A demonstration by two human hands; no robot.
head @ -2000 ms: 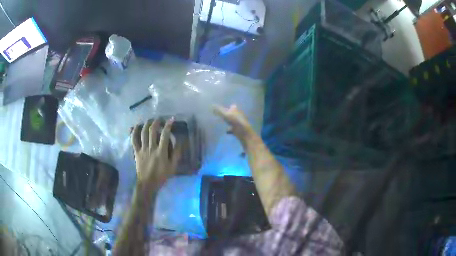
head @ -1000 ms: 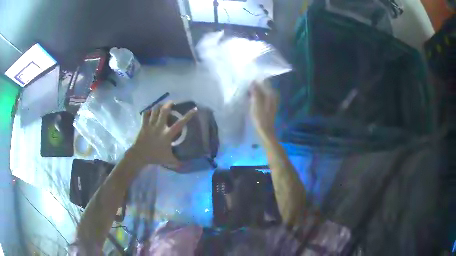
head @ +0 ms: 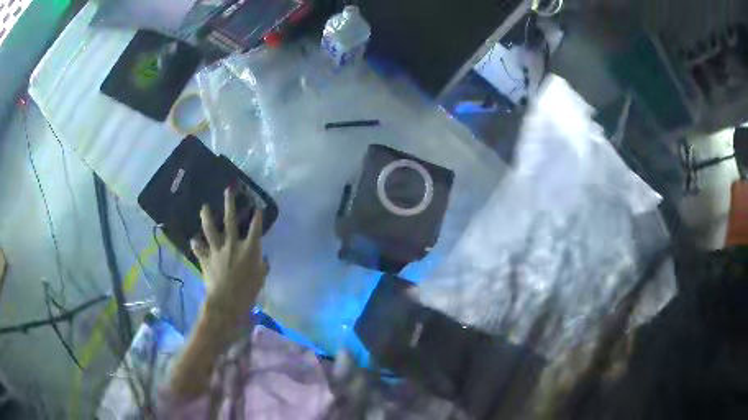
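My left hand (head: 230,254) lies with fingers spread on the right part of a black rectangular lamp unit (head: 182,184) at the table's left edge; no closed grip shows. A black unit with a pale ring (head: 404,187) sits mid-table. Another black unit (head: 416,332) is at the near edge, beside a blue glow and partly covered. A large whitish poly bag (head: 566,230) spreads over the right side, raised and blurred. My right hand cannot be made out; the bag and dark blur cover that area.
A dark pen (head: 353,124), a pale tape roll (head: 189,113), a crinkled clear bag (head: 254,107), a white bottle (head: 346,37) and a flat black pad (head: 150,72) lie on the white table (head: 312,176). A green crate (head: 636,66) is at upper right. Thin cables hang at left.
My left hand has left the ringed unit and moved to the left unit. The poly bag has come nearer, at right. My right hand has gone out of sight. The view has turned.
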